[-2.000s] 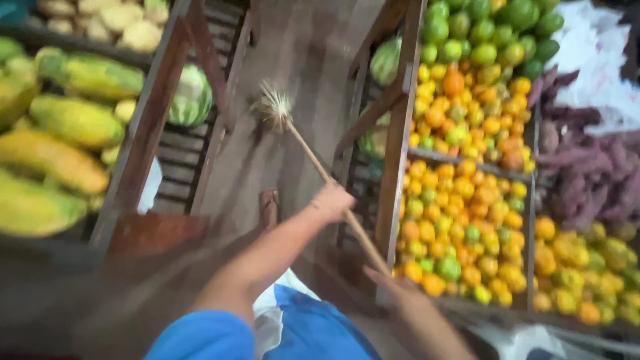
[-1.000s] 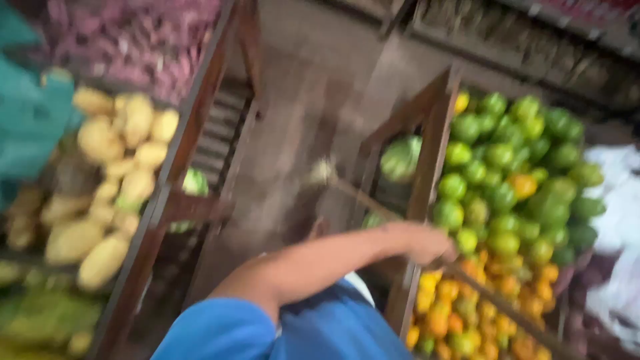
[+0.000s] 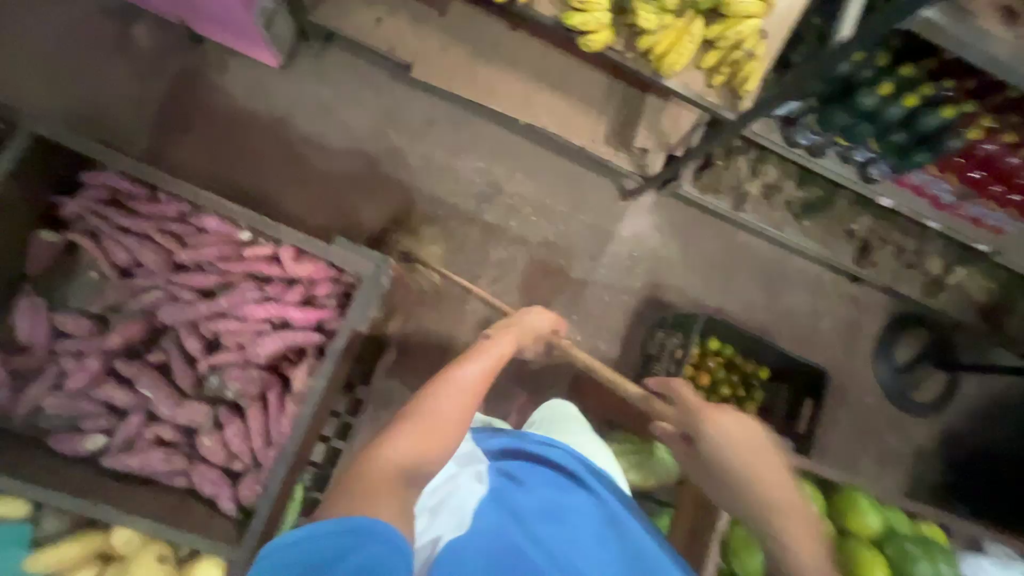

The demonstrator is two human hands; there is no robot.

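A long wooden broom handle runs from the lower right toward the upper left, over the floor. My left hand is closed around its middle, and my right hand grips it nearer the upper end, blurred. The broom's bristle head is down on the floor, dark and blurred, close to the corner of the sweet potato bin. Between my hands and body, part of the floor is hidden by my arms and blue shirt.
A wooden bin of sweet potatoes stands left. A black crate with small fruit sits on the floor at right, beside a round black base. Bananas lie on a shelf above; green fruit is at lower right.
The view has swung away from the narrow aisle to a wider floor area. The broom head now points to the upper left, beside the sweet potato bin. My right hand has come back into view on the handle.
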